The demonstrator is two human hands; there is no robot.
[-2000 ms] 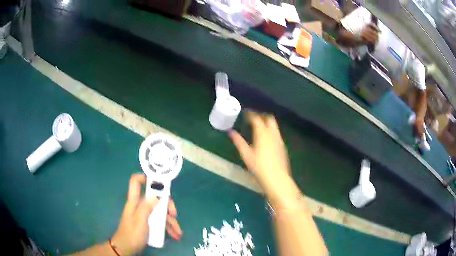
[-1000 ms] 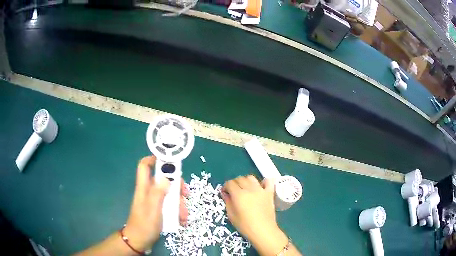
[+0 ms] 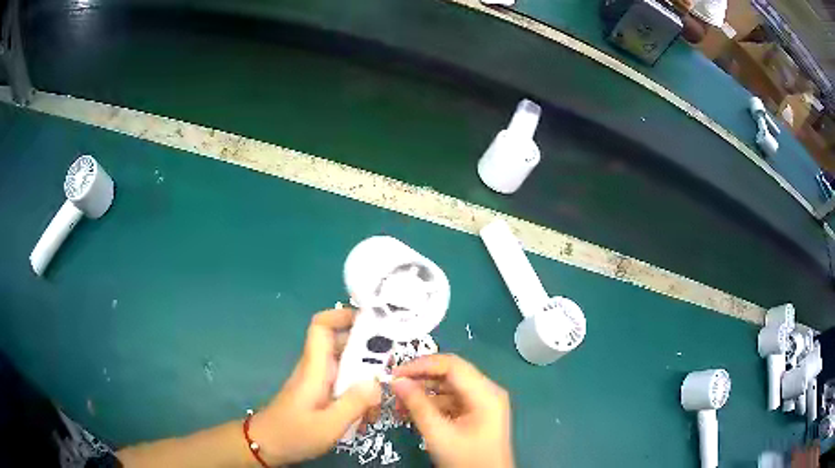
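My left hand [image 3: 316, 398] holds a white handheld fan [image 3: 396, 279] by its handle, the round head tilted away with its slotted grille to the right. A dark oval opening and a slim dark slot show on the handle. My right hand [image 3: 453, 407] has thumb and forefinger pinched at the handle's right side, just below the oval. A tiny white piece seems to be between the fingertips; its shape is too small to tell. The pile of small white parts [image 3: 375, 448] lies beneath, partly hidden by both hands.
One fan [image 3: 547, 331] lies just right, its handle reaching the pale strip [image 3: 302, 168]. Others lie left [image 3: 90, 187] and right [image 3: 705, 390], with a fan cluster [image 3: 789, 356] at far right. The dark green belt [image 3: 275, 91] carries a fan [image 3: 509, 160]. Across it stands a dark grey device [image 3: 644, 29].
My right hand reached to the belt, then was at the parts pile, and is now at the handle of the held fan. That fan has tilted. Another fan has come onto the bench at right.
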